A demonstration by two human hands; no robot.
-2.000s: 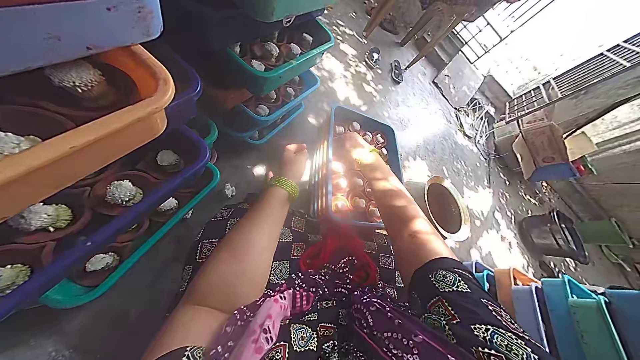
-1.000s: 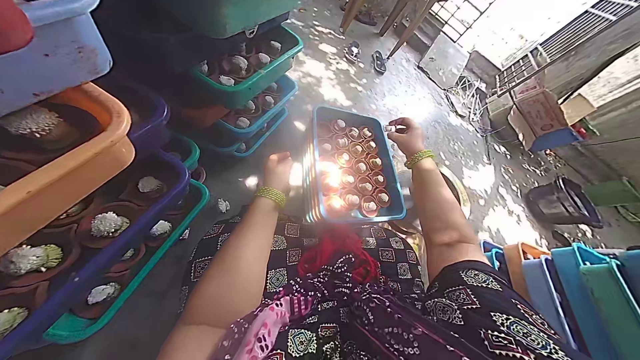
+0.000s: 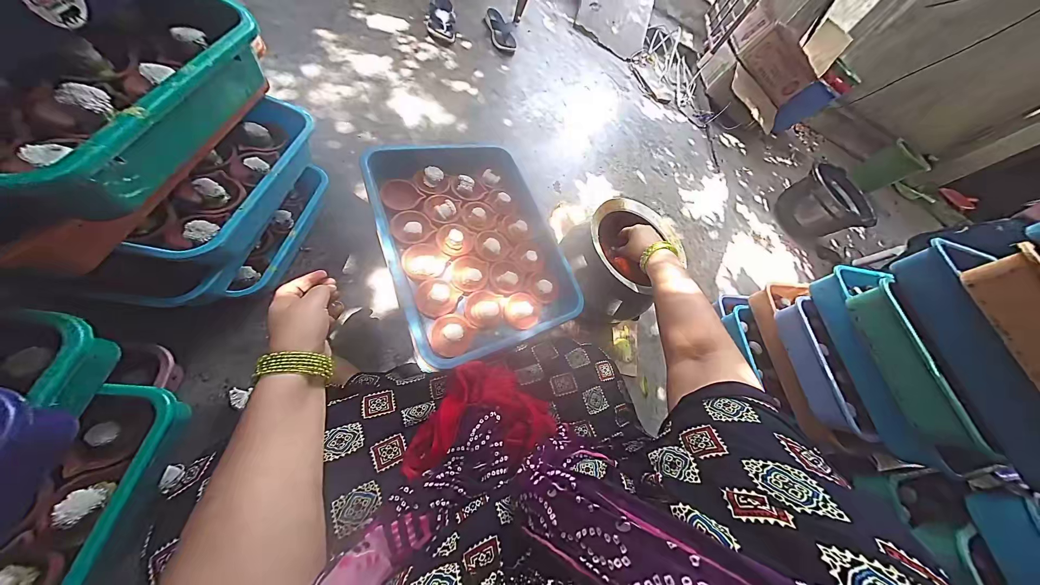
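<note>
A blue plastic tray (image 3: 375, 203) in front of me holds rows of small clay cups, most with a white lump inside. One clay cup (image 3: 400, 195) near its far left corner shows no white lump. Right of the tray stands a round metal pot (image 3: 605, 305) with a wide rim. My right hand (image 3: 638, 242) reaches into its mouth; the fingertips are partly hidden, so whether they hold anything cannot be told. My left hand (image 3: 302, 313) hovers left of the tray, fingers curled, with nothing visible in it.
Stacked plastic trays with white-topped clay cups stand at left, a green tray (image 3: 162, 122) among them. More stacked trays, one green (image 3: 918, 366), line the right. Beyond are a black bucket (image 3: 825, 203), a cardboard box (image 3: 772, 65), tangled wires (image 3: 670, 69) and sandals (image 3: 500, 31).
My right hand was over the tray, then beside its right edge, and is now inside the metal pot. The view has shifted, and the pot shows more fully than a second ago.
</note>
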